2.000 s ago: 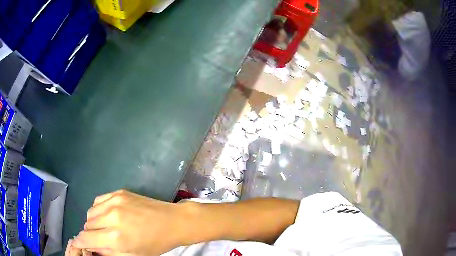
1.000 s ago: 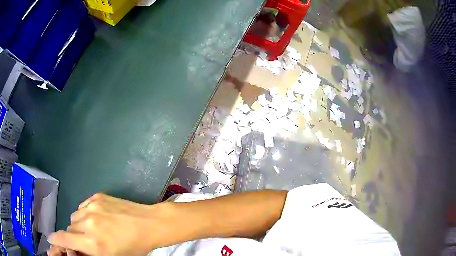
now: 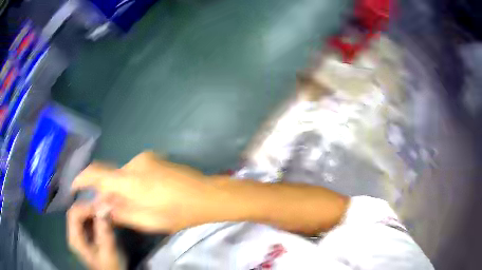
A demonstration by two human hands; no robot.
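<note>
The whole view is motion-blurred. My right hand (image 3: 142,192) reaches in from the right over the dark green table (image 3: 211,113), with its fingers bent. Fingers that look like my left hand (image 3: 92,234) show below it at the lower left, touching or very close to it. A small greyish spot shows between the fingertips, but I cannot tell what it is. A blue-and-white carton (image 3: 45,163) stands just left of and beyond my right fingertips, its pale grey side facing the hands.
A row of blurred printed cartons (image 3: 16,79) lines the left side. Dark blue boxes (image 3: 124,10) are cut off at the top. A red stool (image 3: 370,18) stands at the top right on a floor (image 3: 338,113) littered with white scraps.
The view has swung, so the table, carton and stool sit further right. My hands appear higher in the picture, and more of the lower fingers shows. The yellow box has left view.
</note>
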